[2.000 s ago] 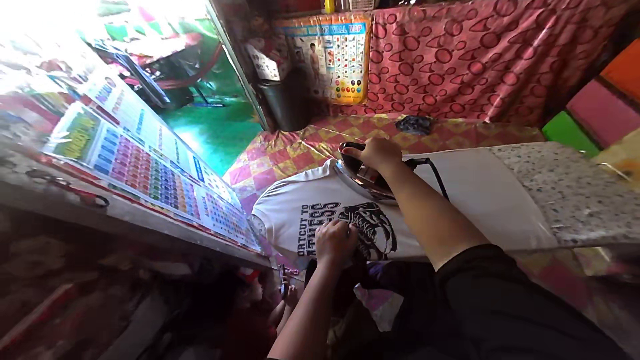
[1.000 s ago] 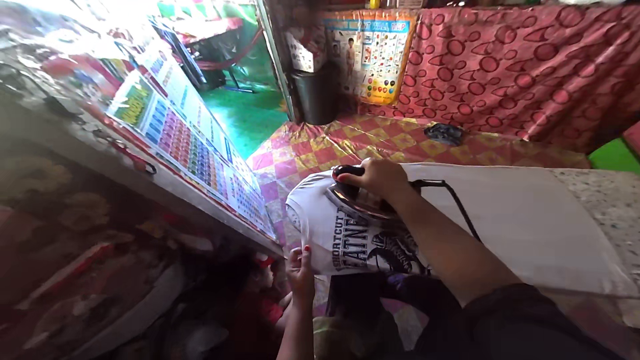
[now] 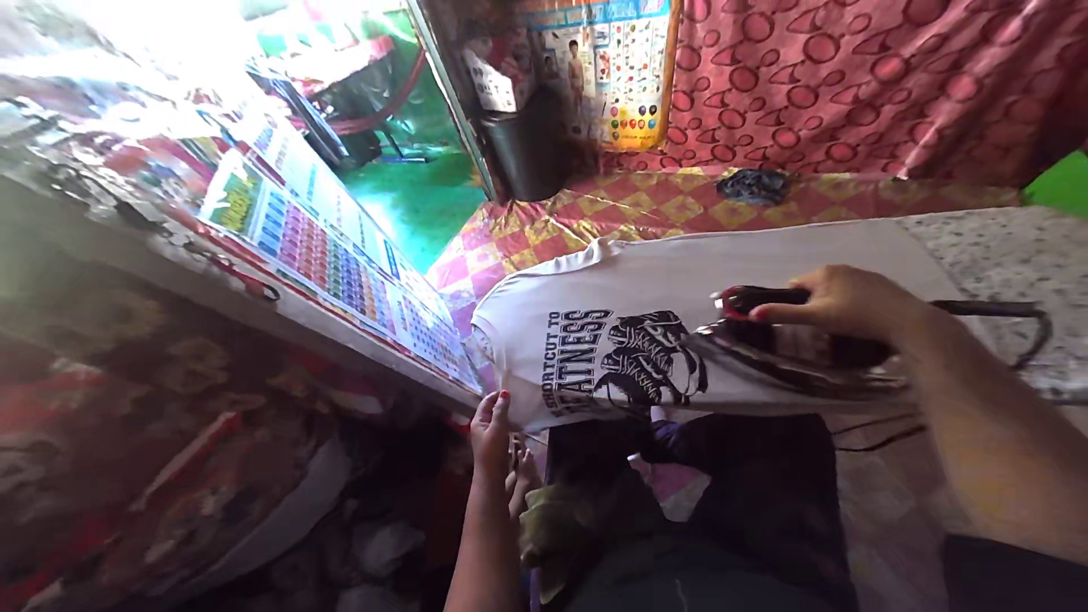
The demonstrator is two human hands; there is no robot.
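A white printed T-shirt (image 3: 748, 255) lies spread over a speckled ironing board (image 3: 1003, 246). My right hand (image 3: 850, 306) grips the dark handle of an electric iron (image 3: 782, 348), which is on the shirt to the right of the black shoe print; its dark cord runs off to the right. At the shirt's near left edge, by the neckline, my left hand (image 3: 490, 416) pinches the cloth between thumb and fingers.
Charts (image 3: 314, 246) cover a panel on the left, beside a doorway. Beyond the board stand a black bin (image 3: 527, 149) and a red patterned curtain (image 3: 816, 93). A dark crumpled cloth (image 3: 753, 185) lies on the checkered floor (image 3: 629, 204). Another person's foot (image 3: 524, 476) shows near my left arm.
My right hand has moved the iron rightward along the shirt, away from the neckline and lettering. My left hand has gone from the print to the shirt's left edge.
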